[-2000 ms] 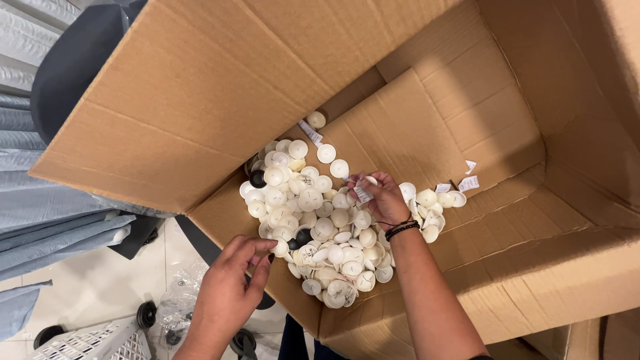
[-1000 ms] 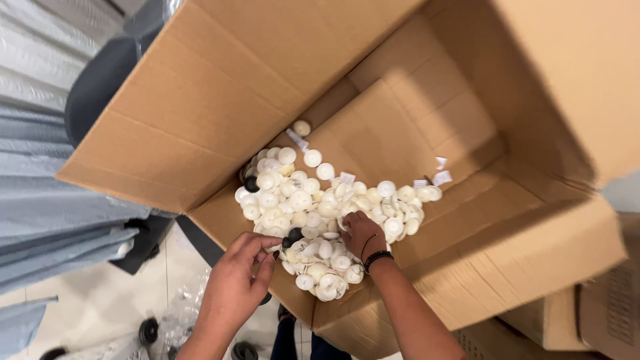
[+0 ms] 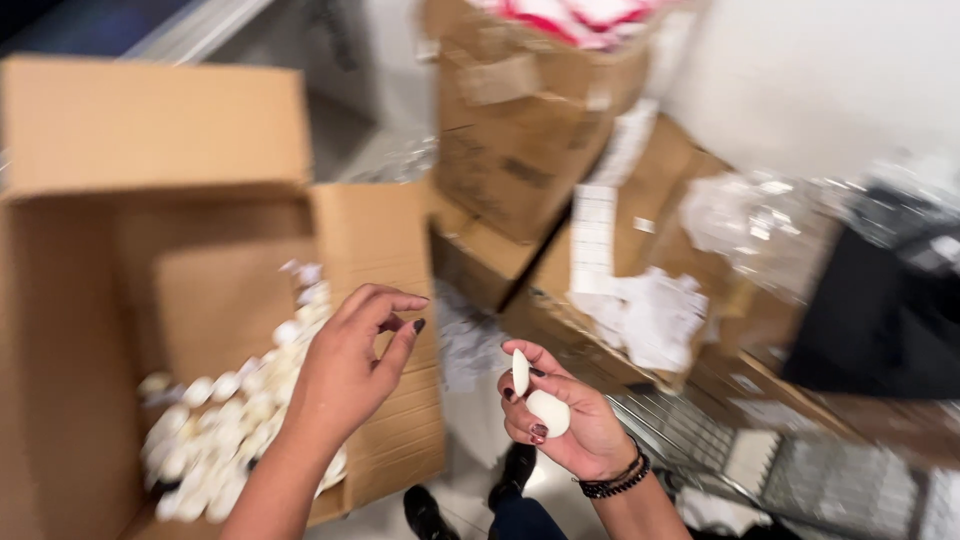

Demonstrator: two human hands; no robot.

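My right hand (image 3: 559, 409) holds two white disc-shaped pieces, with a black beaded bracelet at its wrist. One disc (image 3: 520, 373) is seen nearly edge-on between the fingertips; the other (image 3: 548, 413) lies lower, against the fingers. To the left, my left hand (image 3: 367, 349) is raised over the near right side of a large cardboard box (image 3: 379, 262), thumb and forefinger apart, with nothing between them. Inside that box lies a pile of similar whitish discs (image 3: 225, 439), with a few dark ones partly visible. The picture is blurred.
At the centre back stands another cardboard box (image 3: 517, 142) with red and white material on top. Flat cardboard to the right bears white paper strips (image 3: 592, 232), crumpled white paper (image 3: 656, 319) and clear plastic (image 3: 757, 217). A wire rack (image 3: 675, 435) and black material (image 3: 870, 307) are at the right.
The view has swung far to the right. My right hand, earlier in the disc pile, is now outside the box with two discs. My left hand has left the edge of the pile.
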